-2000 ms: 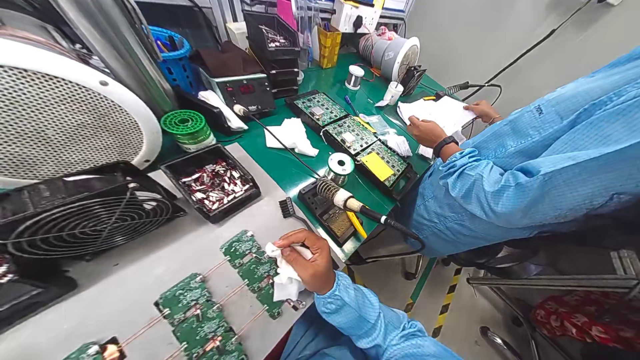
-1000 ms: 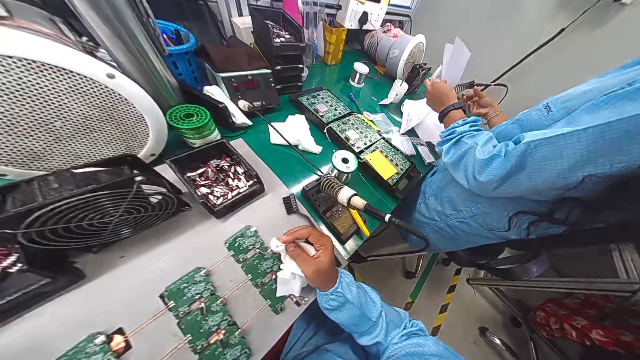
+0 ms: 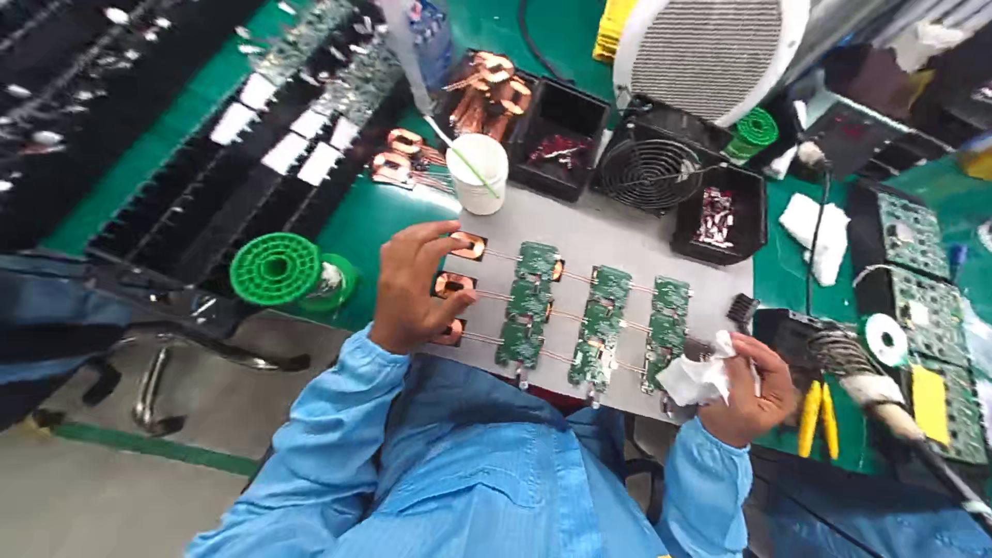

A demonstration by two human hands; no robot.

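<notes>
Green circuit boards (image 3: 598,322) lie in rows on a grey mat (image 3: 573,232), joined by wires to copper coils (image 3: 470,246) at the left. My left hand (image 3: 418,287) is over the left coils with thumb and fingers apart; whether a fingertip touches a coil I cannot tell. My right hand (image 3: 750,391) pinches a crumpled white cloth or tissue (image 3: 697,378) beside the right-hand boards, near the mat's front right corner. A black brush (image 3: 742,308) lies just above that hand.
Behind the mat stand a white cup (image 3: 479,172), a bin of coils (image 3: 490,93), a black fan (image 3: 649,172) and a bin of small parts (image 3: 717,213). Green spools (image 3: 276,269) are at left. A soldering iron (image 3: 883,403) and yellow-handled tool (image 3: 818,418) are at right.
The view has swung far to the left. My left hand and the white cup now show, and the co-worker's hands are out of view. The white cloth is still in my right hand.
</notes>
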